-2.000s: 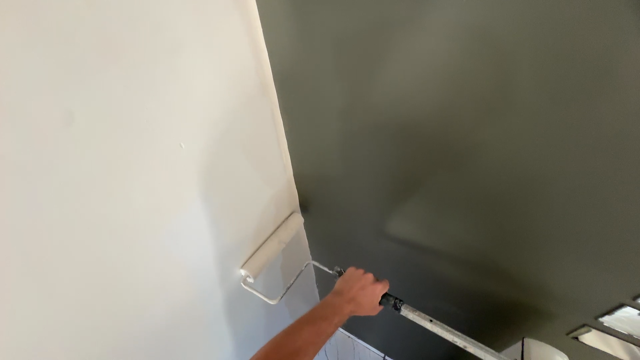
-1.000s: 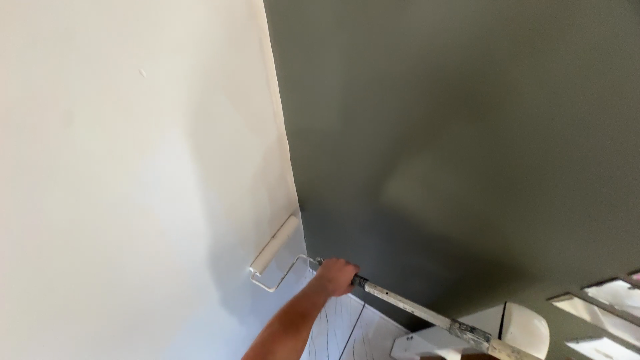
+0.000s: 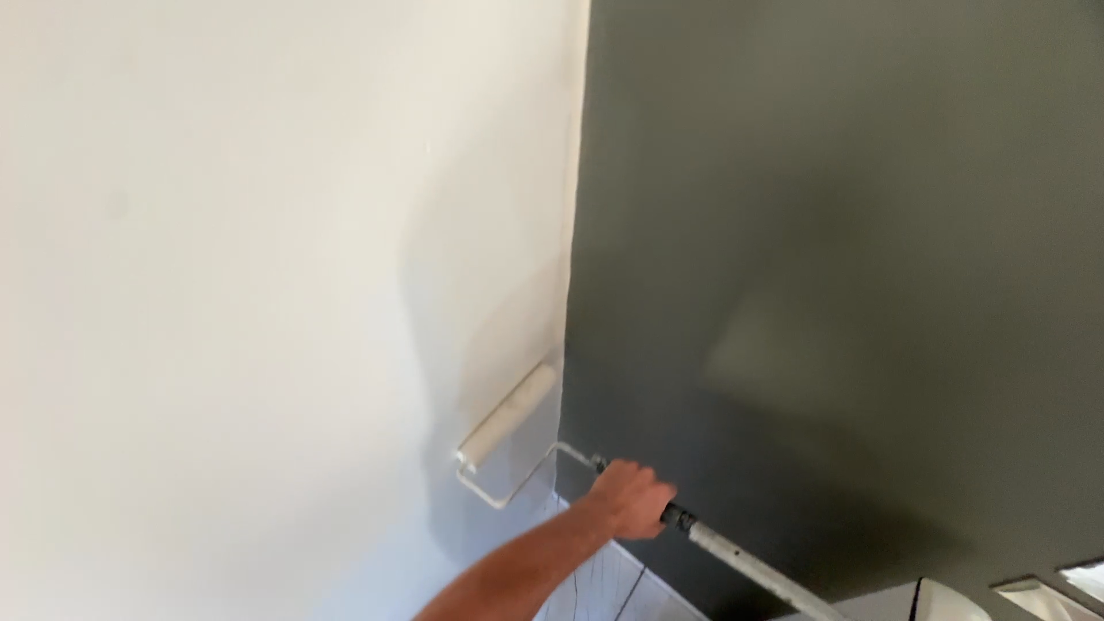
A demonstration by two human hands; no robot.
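Note:
My left hand [image 3: 634, 498] is closed around the dark grip of a paint roller's extension pole [image 3: 763, 573], just behind the wire frame [image 3: 517, 496]. The pale roller sleeve [image 3: 509, 414] lies slantwise against the white wall [image 3: 259, 259], its upper end close to the corner with the dark grey-green wall [image 3: 819, 216]. The pole is spotted with paint and runs out of view at the bottom right. My right hand is not in view.
Light tiles with dark joints [image 3: 612, 582] show below the corner. A white rounded object [image 3: 949, 604] stands at the bottom right beside the dark wall, near pale, dark-edged panels [image 3: 1039, 595].
The roller has gone down the white wall beside the corner, then back up a little. My left hand has kept hold of the pole throughout.

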